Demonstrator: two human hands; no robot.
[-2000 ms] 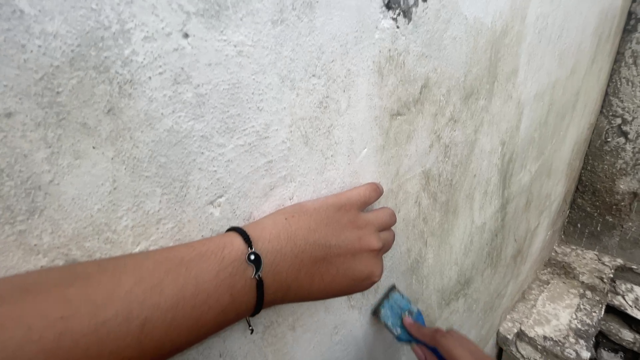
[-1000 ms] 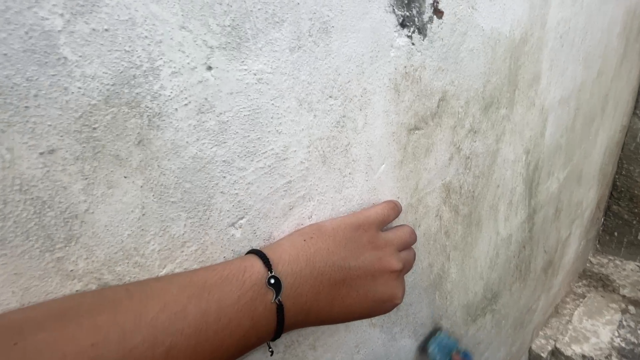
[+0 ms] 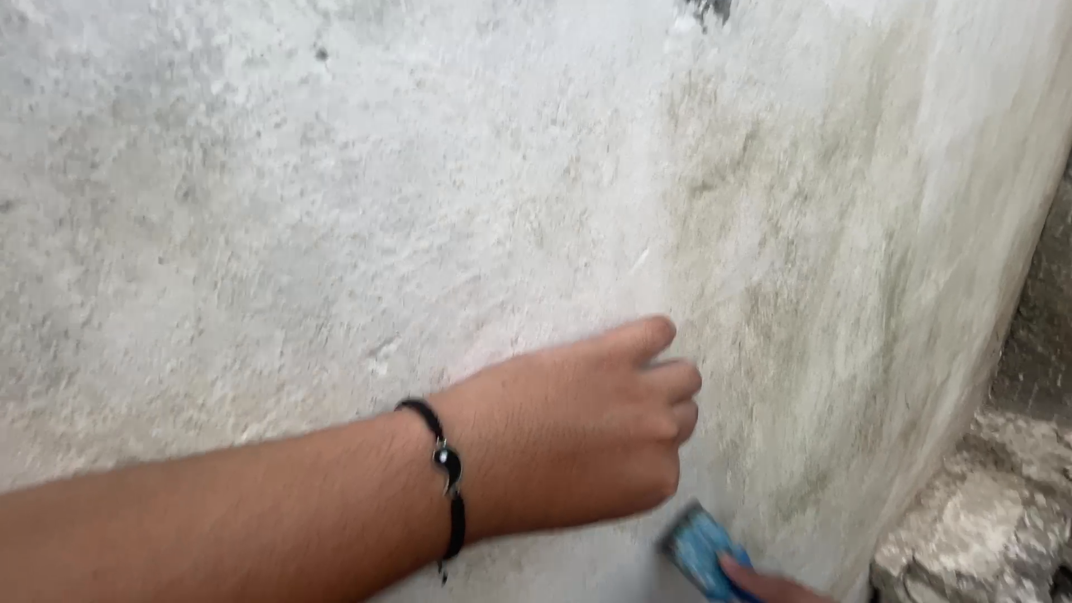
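Note:
My left hand (image 3: 586,427), with a black cord bracelet (image 3: 449,469) at its wrist, is held in a loose fist against the rough whitewashed wall (image 3: 377,234). Its fingers are curled, and nothing shows between them. Just below and to the right, at the bottom edge, my right hand (image 3: 770,586) grips a blue-handled tool (image 3: 702,548), which looks like a paintbrush smeared with light paint. The tool's dark end points up and left at the wall, close under my left hand. Most of my right hand is out of frame.
Greenish-brown stains mark the wall's right part (image 3: 779,276). A dark bare patch (image 3: 712,10) shows at the top. Rough stone blocks (image 3: 980,519) stand at the lower right, beside a darker wall (image 3: 1043,335).
The blue tool was mostly below the frame a second ago and now shows higher, with part of my right hand. My left hand keeps its curled pose by the wall.

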